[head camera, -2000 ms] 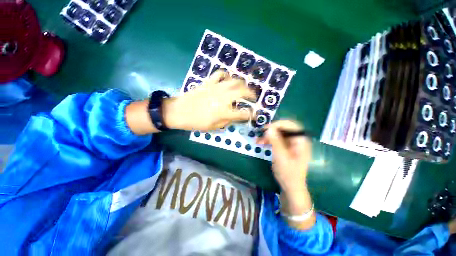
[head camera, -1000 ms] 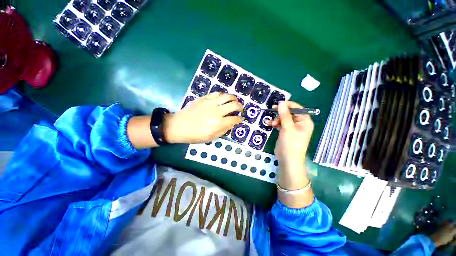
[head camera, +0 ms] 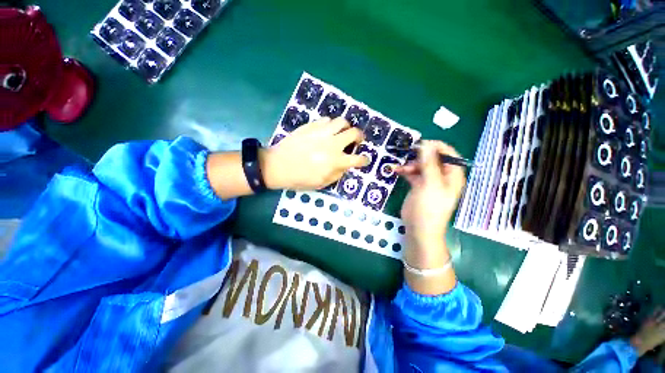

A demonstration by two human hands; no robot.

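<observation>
A tray of squarish black parts (head camera: 375,131) lies on a white sheet in front of me. Several parts near its lower right carry white rings. My left hand (head camera: 315,154) lies over the tray's lower left, fingers bent down onto the parts; what its fingertips touch is hidden. My right hand (head camera: 432,178) holds thin black tweezers (head camera: 453,159) at the tray's right edge, their tips over the parts and hard to make out. A white label sheet (head camera: 341,227) with rows of dark round dots lies below the tray, nearer my body.
A stack of filled trays (head camera: 558,146) stands at the right, with white strips (head camera: 526,288) below it. A white scrap (head camera: 445,117) lies above right. Another tray (head camera: 151,64) and a red fan (head camera: 73,91) are upper left. Another person's hand (head camera: 647,333) shows lower right, near loose black parts (head camera: 622,311).
My right hand has moved from the label sheet up to the tray's right edge with the tweezers. My left hand has shifted slightly over the tray, and the whole view has moved a little.
</observation>
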